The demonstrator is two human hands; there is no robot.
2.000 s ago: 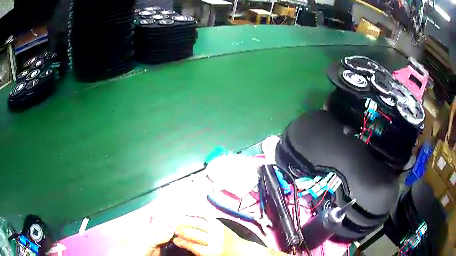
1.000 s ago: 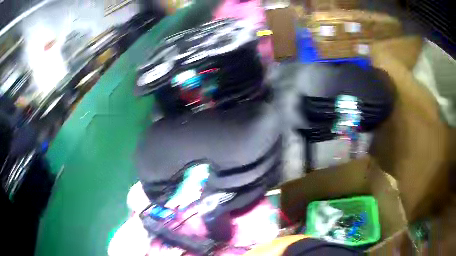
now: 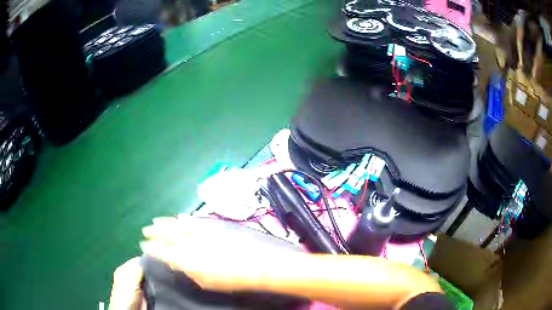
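A large dark, matte lobed piece [image 3: 203,295], seemingly a drum pad body, lies at the bottom, blurred and cut off by the lower edge. My right arm crosses over it from the lower right. My right hand [image 3: 175,245] is on its upper left part, fingers pointing left, overexposed. My left hand [image 3: 126,284] is at its left edge, partly hidden behind it. Both hands hold it. The black electric screwdriver [image 3: 302,213] lies behind my right forearm, beside a dark squeeze bottle [image 3: 370,227] with its nozzle up.
Black pads [image 3: 387,133] with white-blue connectors are stacked on the right. Behind them stands a stack with white ring designs [image 3: 417,85]. More stacks [image 3: 127,60] stand at the far left on the green bench [image 3: 181,139]. A carton [image 3: 466,260] and green basket [image 3: 454,295] are lower right.
The view swung right to the carton and basket, then back left. Both hands now hold the large dark piece; two seconds ago they were low over the pink mat around a small dark thing.
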